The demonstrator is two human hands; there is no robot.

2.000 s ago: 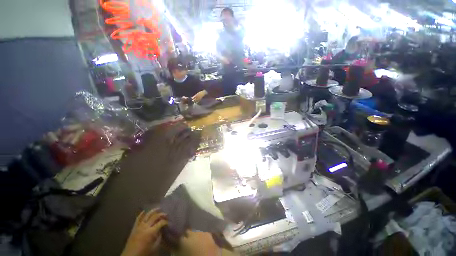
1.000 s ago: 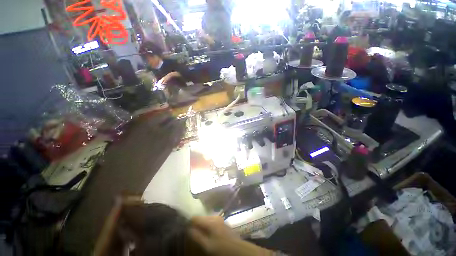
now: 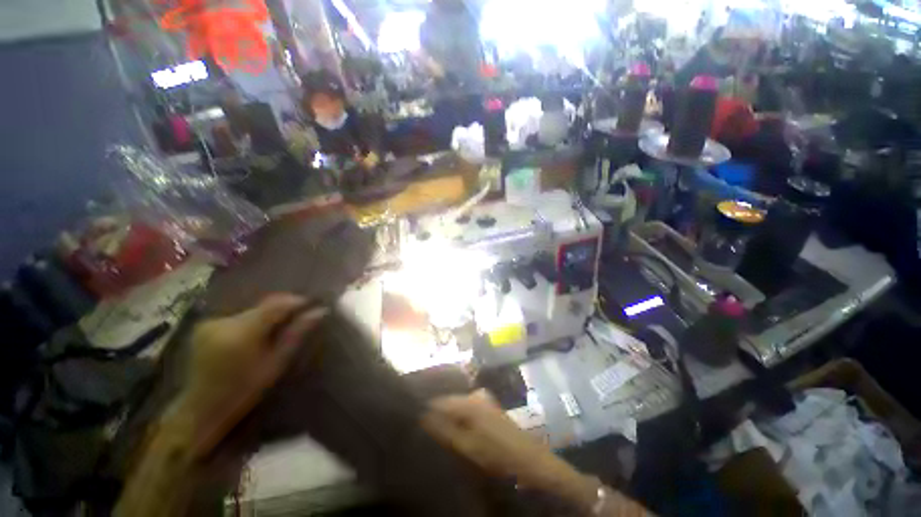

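A dark brown-grey garment piece (image 3: 374, 404) is stretched between my hands in front of the machine, blurred by motion. My left hand (image 3: 247, 348) grips its upper left part, near the large brown cloth panels (image 3: 288, 252) on the table. My right hand (image 3: 475, 429) holds its right part, just below the machine's front edge. The white overlock machine (image 3: 540, 237) with red trim and a yellow sticker stands behind the cloth. Its needle area is washed out by the lamp glare. My fingertips are blurred and partly hidden by cloth.
A control panel (image 3: 644, 306) glows right of the machine. White printed labels (image 3: 610, 380) lie on the table at right. A carton of white scraps (image 3: 823, 444) stands lower right. Clear plastic (image 3: 172, 192) and red cloth (image 3: 126, 257) lie at left. A person (image 3: 328, 116) sits behind.
Both hands have lifted and spread apart. My left hand has moved up towards the large panels, and my right hand towards the machine's front. The garment piece now stretches between them.
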